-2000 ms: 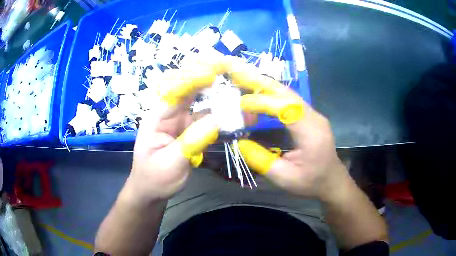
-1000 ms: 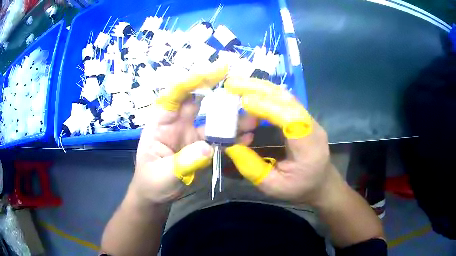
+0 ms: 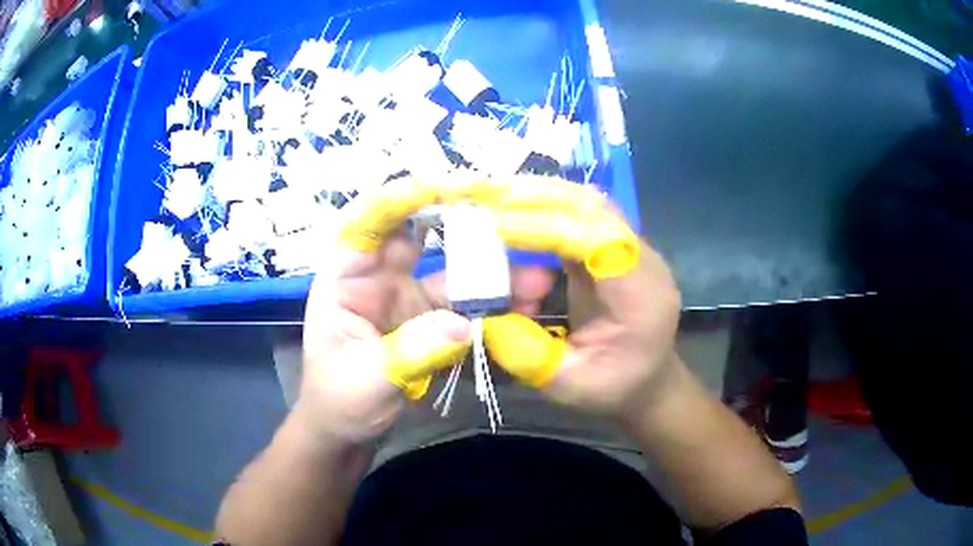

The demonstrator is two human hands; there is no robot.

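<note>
A wired unit (image 3: 476, 259), a white block with a dark lower end and thin white leads (image 3: 482, 373) hanging down, is held between both hands over the bench edge. My left hand (image 3: 373, 299) has yellow finger cots on thumb and index finger; its thumb is at the unit's dark end and its index finger at the top. My right hand (image 3: 597, 299), also with yellow cots, has its fingers across the unit's top and its thumb at the dark end beside the leads. The fingers hide the top of the unit. The blue main parts bin (image 3: 373, 16) behind holds many similar units.
A second blue tote (image 3: 105, 160) with small translucent white pieces stands at left. The dark worktop (image 3: 726, 160) extends right of the main bin. A red stool (image 3: 64, 395) is at lower left. A person's dark-clothed part (image 3: 918, 320) and a shoe (image 3: 790, 448) show at right.
The unit has moved slightly right and its leads now spread apart. My right thumb has come in against the dark end, near my left thumb. The bins have shifted slightly left in view.
</note>
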